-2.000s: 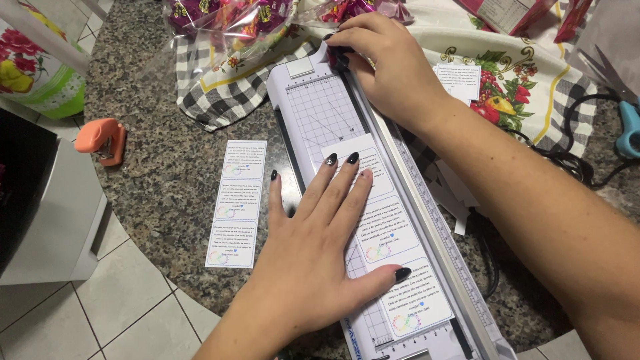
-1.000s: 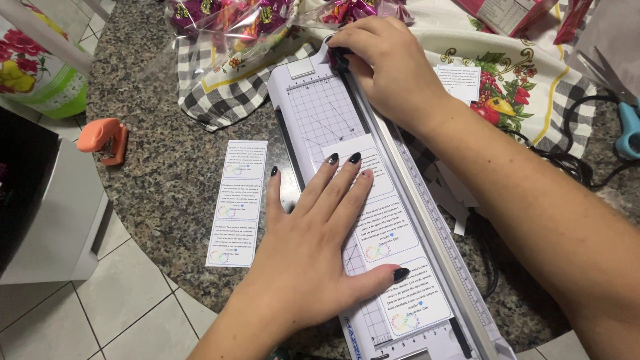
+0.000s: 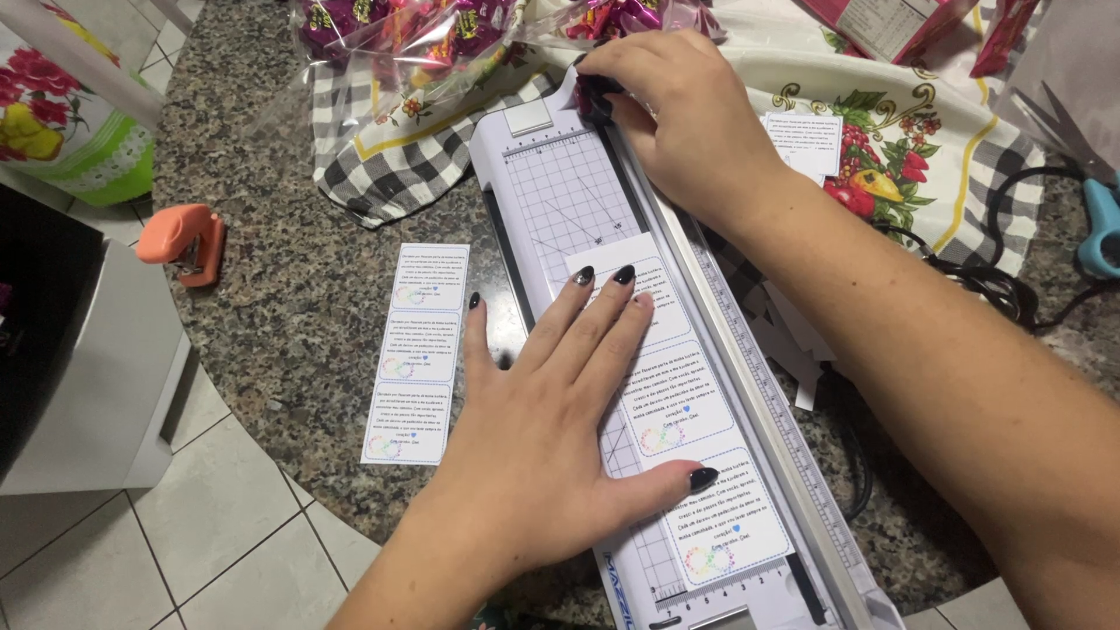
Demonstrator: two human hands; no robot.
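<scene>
My left hand (image 3: pixel 560 411) lies with spread fingers on a printed strip of cards (image 3: pixel 713 507), pressing it against the gridded bed of a white sliding paper trimmer (image 3: pixel 551 188). The strip's right edge runs along the trimmer's metal rail (image 3: pixel 744 376). At the rail's far end, my right hand (image 3: pixel 682 105) has its fingers closed around the dark cutter slide (image 3: pixel 595 98), which they partly hide. Left of the trimmer, a second printed strip of cards (image 3: pixel 416 350) rests on the granite table.
An orange stapler (image 3: pixel 185 243) sits near the granite table's (image 3: pixel 289 411) left edge. Bagged sweets (image 3: pixel 420 31) and a patterned cloth (image 3: pixel 394 166) lie behind the trimmer. On the right are paper offcuts (image 3: pixel 783 328), a printed card (image 3: pixel 805 144), black cable (image 3: pixel 989 284) and blue-handled scissors (image 3: pixel 1098 227).
</scene>
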